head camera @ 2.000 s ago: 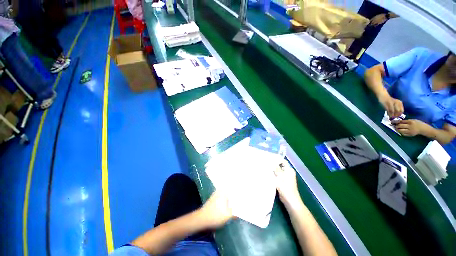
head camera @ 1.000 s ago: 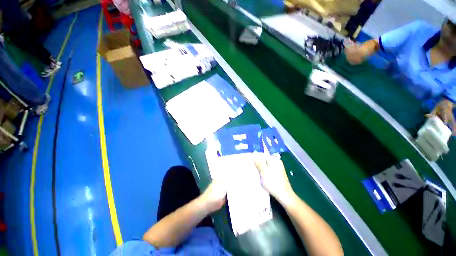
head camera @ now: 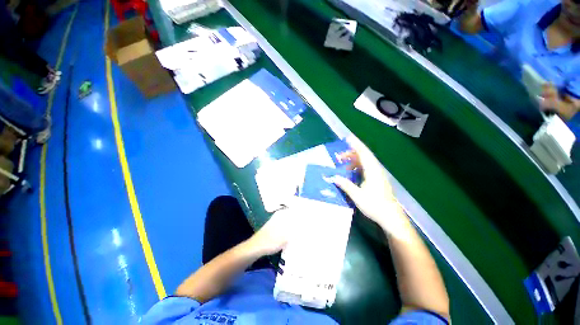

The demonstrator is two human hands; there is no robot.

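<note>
A flat box blank [head camera: 316, 251], long and white with a blue hang tab [head camera: 323, 185], lies in front of me on the green bench. My left hand [head camera: 277, 230] rests on its left edge, fingers partly lost in glare. My right hand [head camera: 362, 181] is at the blue tab, with the thumb on top and the fingers spread at its far right side. Another white blank with a blue end [head camera: 280, 176] lies partly under the first. The small slot in the tab cannot be made out clearly.
Ahead lie a stack of blanks [head camera: 245, 120], a messy pile of printed cartons [head camera: 207, 63] and a farther carton stack [head camera: 189, 9]. Printed cartons [head camera: 393, 113] lie on the conveyor belt. A coworker [head camera: 528, 44] is opposite. An open brown carton [head camera: 138, 58] stands on the floor.
My right hand has moved up onto the blue tab. The blank in front has shifted slightly. Cartons on the belt have moved towards the lower right. The whole view has shifted.
</note>
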